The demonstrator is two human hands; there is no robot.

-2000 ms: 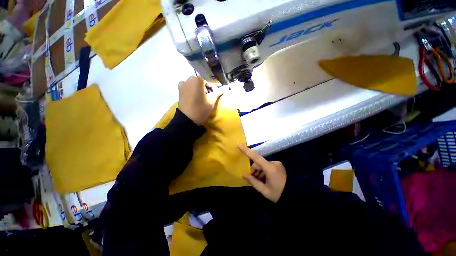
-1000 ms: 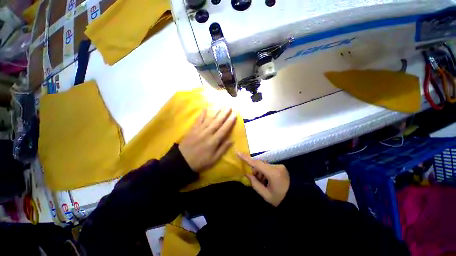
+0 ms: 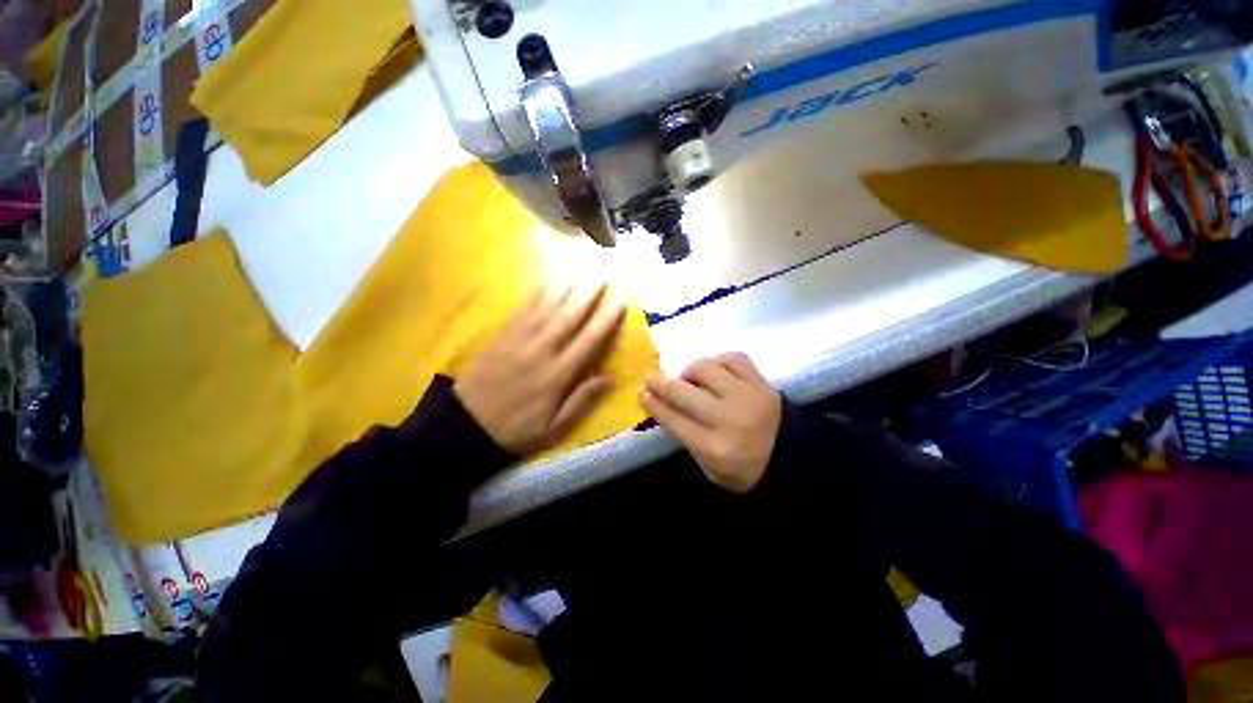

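Observation:
A yellow fabric panel lies on the machine bed, one edge under the lit head of the white sewing machine. The needle area is washed out by glare. My left hand lies flat on the panel with fingers spread, pressing it. My right hand has its fingertips closed at the panel's right edge, pinching or pressing it. A stack of cut yellow panels lies at the left, touching or overlapped by the panel. A curved yellow piece lies at the right.
Folded yellow pieces lie upper left beside a dark strip. Red and orange handled snips lie at the right end. A blue crate with magenta cloth stands lower right. Yellow fabric shows below the table edge.
My left hand has moved from beside the needle down onto the panel and lies flat. The panel has spread out to the left and back. My right fingers have drawn together at its edge.

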